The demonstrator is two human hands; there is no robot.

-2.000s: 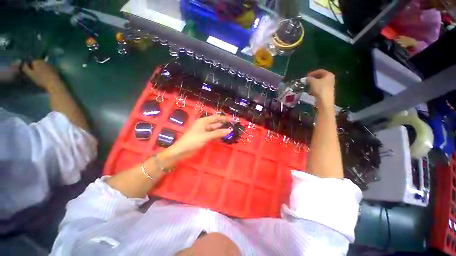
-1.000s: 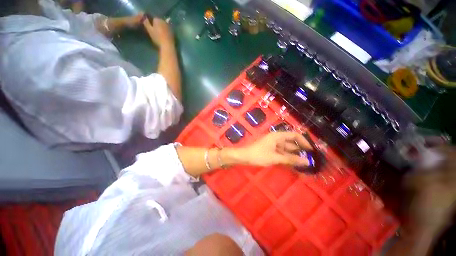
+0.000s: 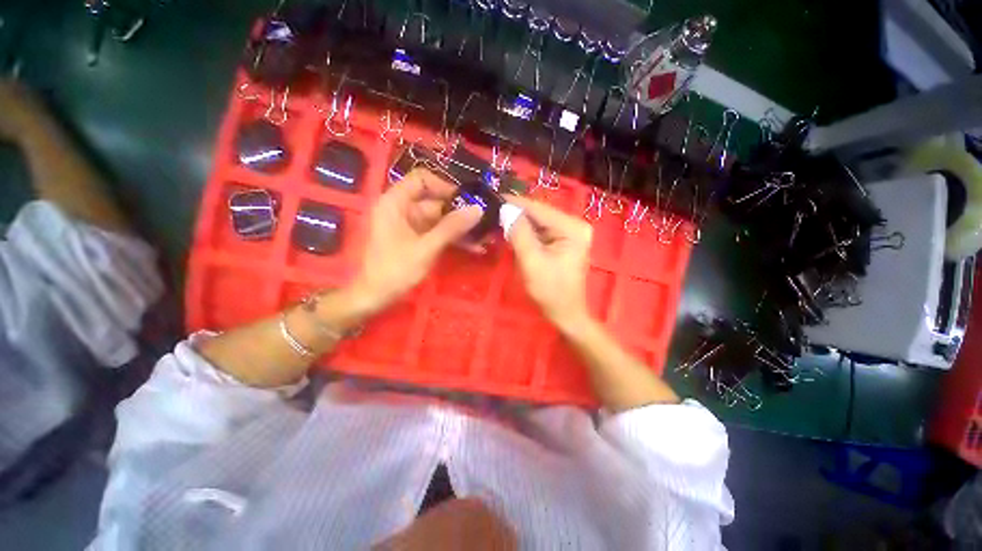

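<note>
My left hand (image 3: 409,231) holds a black glossy device (image 3: 472,205) with a clip's silver wire handles beside it, above the middle of the red tray (image 3: 458,328). My right hand (image 3: 551,253) pinches a small white wipe (image 3: 509,219) against the right side of the device. Several black glossy square devices (image 3: 314,226) lie in pockets at the tray's left. A dark row of clamped devices (image 3: 431,88) runs along the tray's far edge, wire handles sticking out. The fingers partly hide the held device.
A clear bottle with a red diamond label (image 3: 662,78) stands beyond the tray. A tangled pile of black binder clips (image 3: 808,237) lies to the right, beside a white boxy unit (image 3: 888,269). A neighbouring person's sleeve (image 3: 81,307) and forearm are at left.
My right hand has moved from the bottle area to the device, now with the white wipe at it. My left hand still holds the device. The view has swung back over the tray.
</note>
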